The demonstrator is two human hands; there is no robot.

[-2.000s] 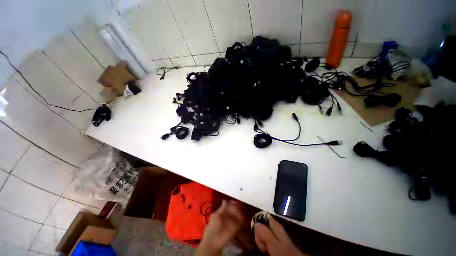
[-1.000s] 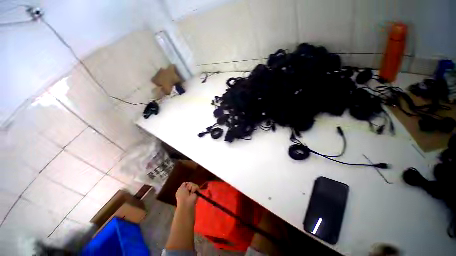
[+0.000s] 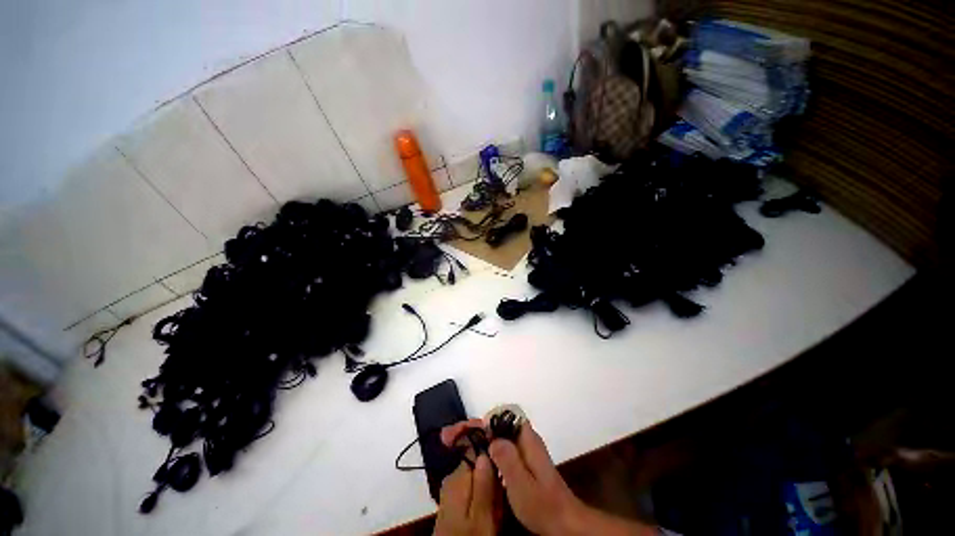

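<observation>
My left hand and my right hand are close together at the table's front edge, over the lower part of the smartphone. Both hold a black cable, partly bunched between the fingers. A thin loop of it sticks out to the left over the phone. A whitish wrap shows on a finger of my right hand. A half-coiled cable with two loose ends lies on the white table behind the phone. The fingers hide part of the held cable.
A large heap of black cables is at left, another heap at right. Between them at the back are an orange bottle and cables on a cardboard sheet. A water bottle, backpack and packs stand back right.
The view has swung right, showing the right heap and backpack. My left hand, earlier out to the left pulling a cable straight, is now beside my right hand with the cable bunched.
</observation>
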